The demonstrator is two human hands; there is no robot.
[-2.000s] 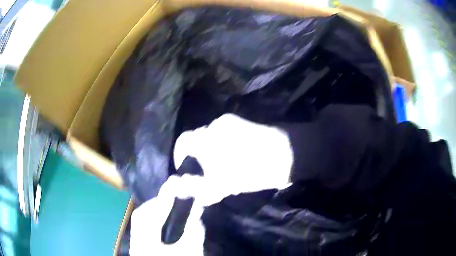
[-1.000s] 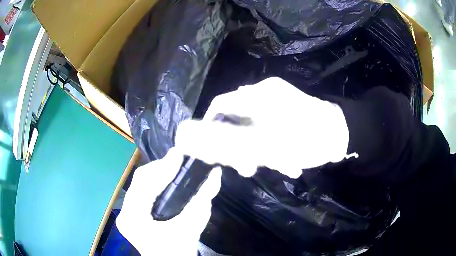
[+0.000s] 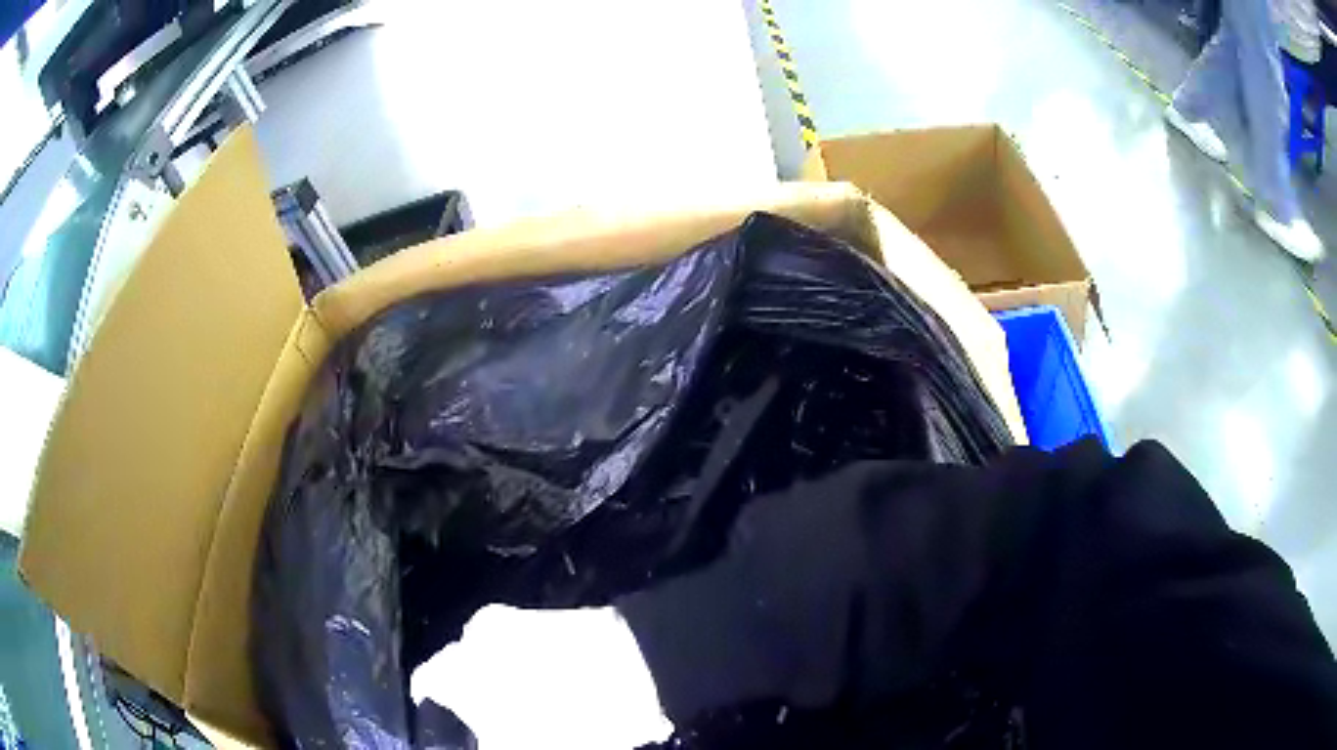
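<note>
My right hand (image 3: 546,681), in an overexposed white glove, is at the bottom edge, partly cut off, over the lower part of the bag-lined carton. Its fingers cannot be made out, nor whether it holds anything. My left hand is out of the picture. The glossy black bin liner (image 3: 543,366) lines the open tan carton (image 3: 161,425) and folds over its rim. A long dark moulded part (image 3: 730,447) lies inside the liner, above my dark sleeve (image 3: 938,586).
An empty carton (image 3: 953,198) and a blue bin (image 3: 1048,378) stand beyond the lined carton at the right. A person's legs (image 3: 1246,117) show at the upper right. Yellow-black tape (image 3: 789,71) runs along the floor. Metal frames (image 3: 220,103) stand at the upper left.
The view has tilted up, so the carton sits lower and more floor shows. My left hand and the black part between my hands have left the picture. My right hand is now at the bottom edge.
</note>
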